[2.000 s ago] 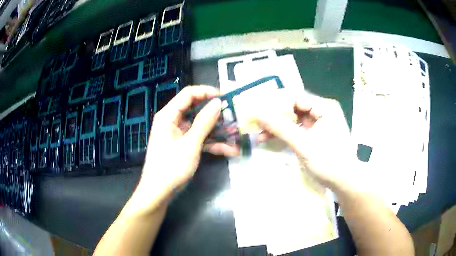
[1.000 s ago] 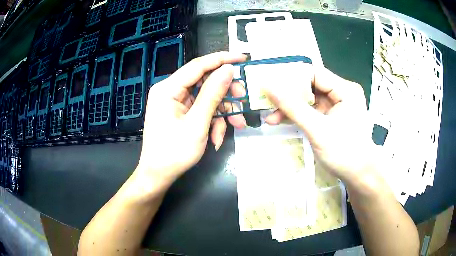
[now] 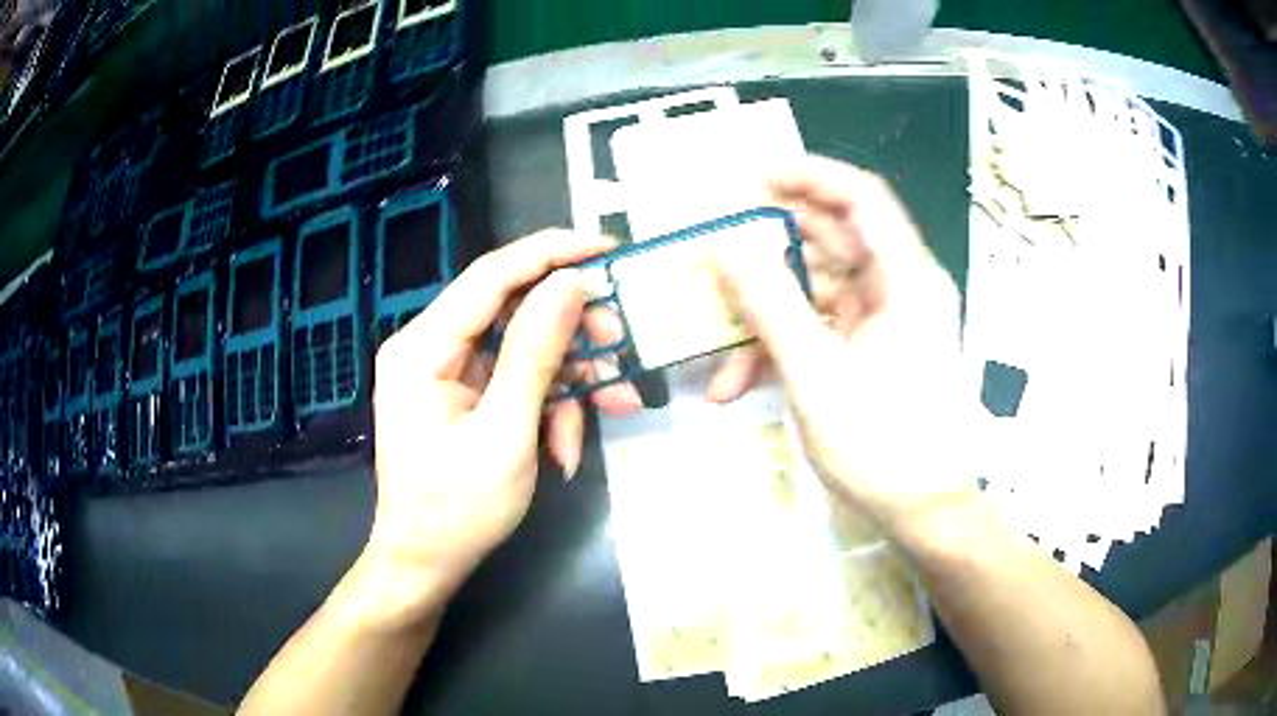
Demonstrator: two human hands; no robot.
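A dark blue phone front housing (image 3: 695,227) is held sideways above the white adhesive sheets, its keypad end to the left. A pale adhesive piece (image 3: 679,301) fills its screen window. My left hand (image 3: 483,378) is shut on the keypad end, thumb on top and fingers beneath. My right hand (image 3: 868,336) is at the window end, its thumb on the pale piece and its other fingers around the far edge, partly blurred. The adhesive sheets (image 3: 714,560) lie below the hands, with yellowish patterned areas and cutouts at the top.
A shiny black blister tray (image 3: 266,448) at the left holds rows of blue housings, the back ones with pale window frames. Spent white sheets (image 3: 1085,406) are fanned at the right, with tan scraps (image 3: 1029,210) on top. A pale rail (image 3: 672,56) crosses behind.
Since a second ago the view has shifted, showing more of the rail and back housings. The housing is more tilted, and my right hand's fingers have risen around its far end.
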